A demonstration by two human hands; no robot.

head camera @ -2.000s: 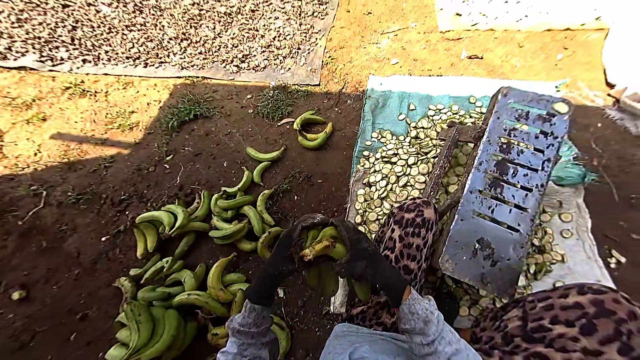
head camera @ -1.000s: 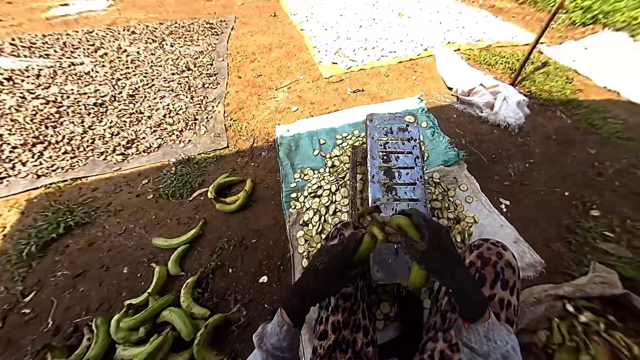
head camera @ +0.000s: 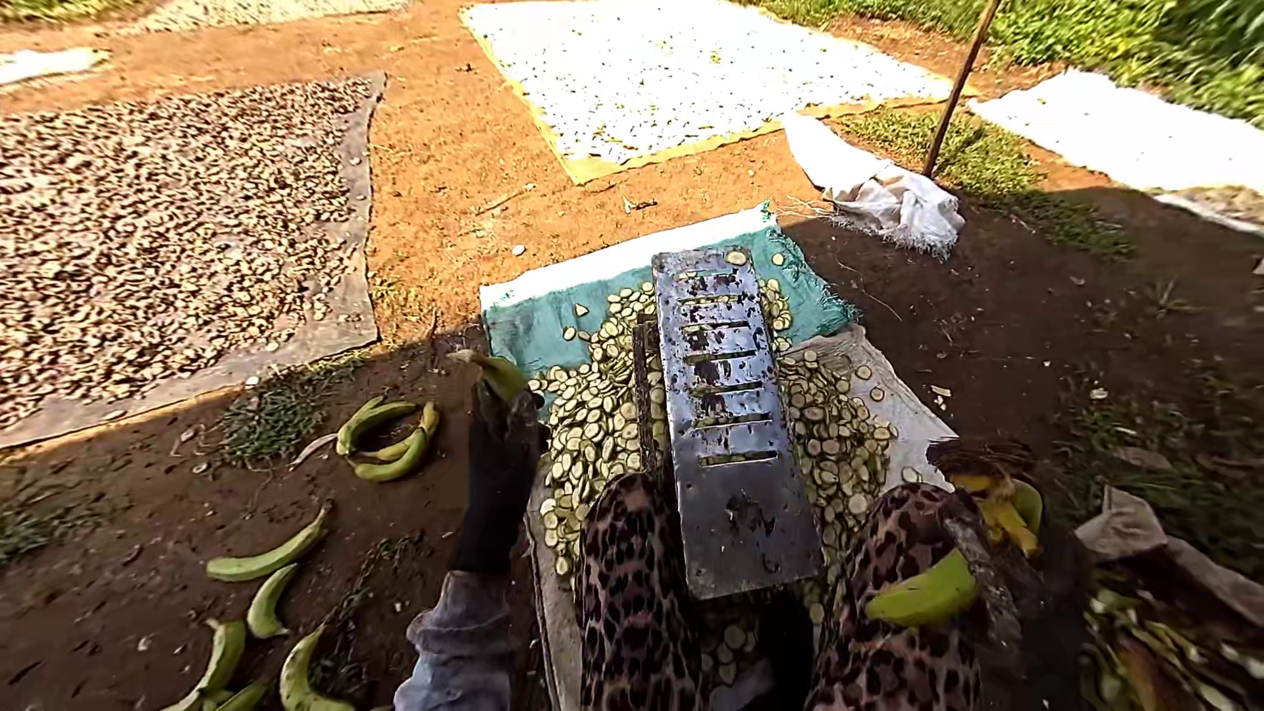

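Note:
My left hand [head camera: 502, 434], in a dark glove, grips a green plantain [head camera: 502, 375] left of the slicer. Over my right knee, my right hand [head camera: 1007, 573], also gloved and blurred, holds another green plantain [head camera: 923, 592]; a few yellow-green plantains [head camera: 1009, 509] with a dark stem end show just above it. Between my knees stands a metal slicer board [head camera: 726, 395] with several slots, tilted. Round plantain slices [head camera: 834, 425] lie heaped on both sides of it, on a green and white woven sack [head camera: 538, 326].
Unpeeled green plantains [head camera: 272, 558] lie on the soil at left, with a few curved ones [head camera: 390, 439] nearer the sack. Beyond are sheets of drying pieces [head camera: 178, 237] and white pieces [head camera: 671, 74], a crumpled white sack [head camera: 894, 197] and a pole [head camera: 963, 89]. Peelings [head camera: 1165, 652] lie at lower right.
My hands were together around the plantains; now they are wide apart, the left one beside the slicer and the right one over my right knee. The view has swung right and up.

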